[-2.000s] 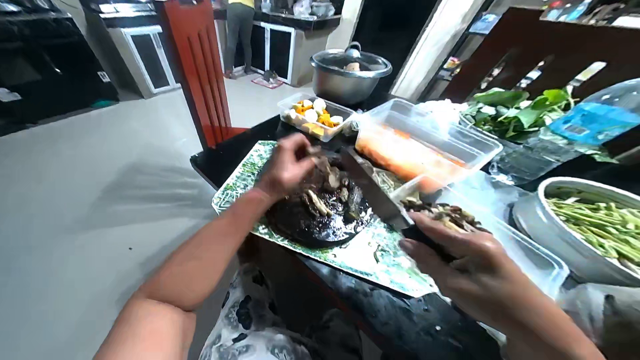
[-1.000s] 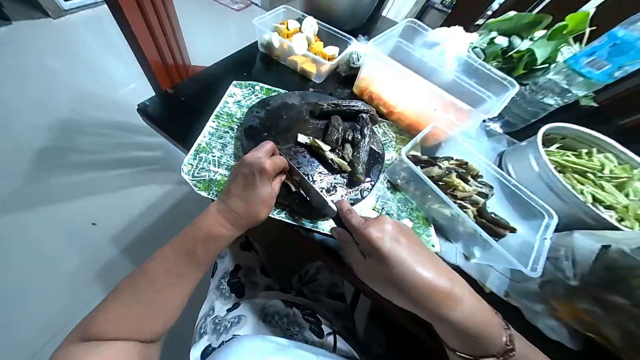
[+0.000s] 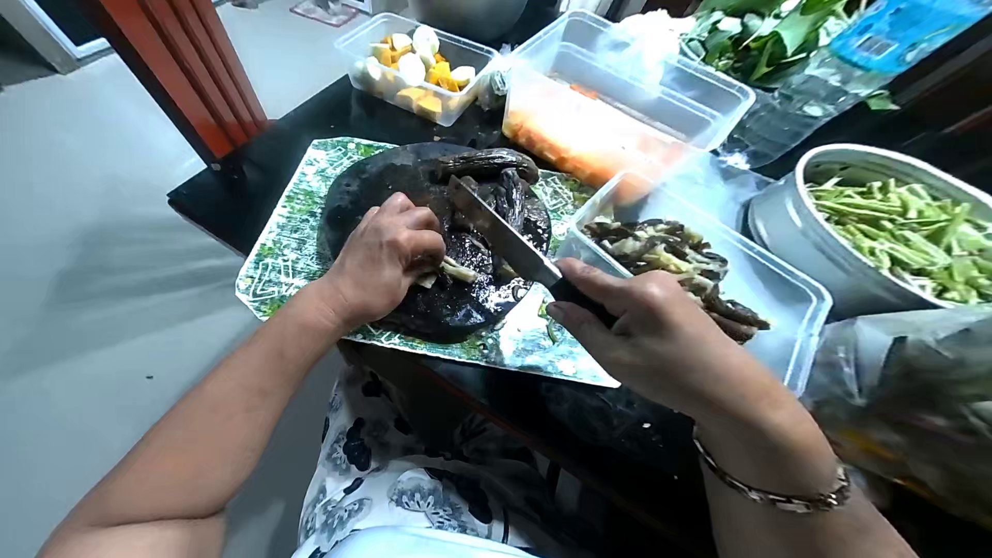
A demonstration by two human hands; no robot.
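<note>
My left hand (image 3: 391,260) rests on the left part of a dark round chopping board (image 3: 364,186), its fingers closed around pale, soft vegetable pieces (image 3: 457,270). In my right hand (image 3: 643,333) is the black handle of a kitchen knife (image 3: 504,235). The blade slants up and left over the board, with its tip near dark, wrinkled whole vegetables, perhaps charred eggplants (image 3: 488,163). Beneath the board lies a green and white patterned mat (image 3: 283,248). Close to the knife hand, a clear plastic container (image 3: 806,310) holds cut dark and pale pieces (image 3: 670,252).
Behind the board stand a tub of white and orange-yellow chunks (image 3: 415,66) and a clear container with orange pieces (image 3: 573,147). To the right are a plastic bottle (image 3: 821,85), leafy greens (image 3: 767,39), a pot of green strips (image 3: 907,232) and a plastic bag (image 3: 907,403).
Since a second ago, the knife has lifted off the food by my left hand and now points toward the back of the board. The view has moved closer to the table since the first frame.
</note>
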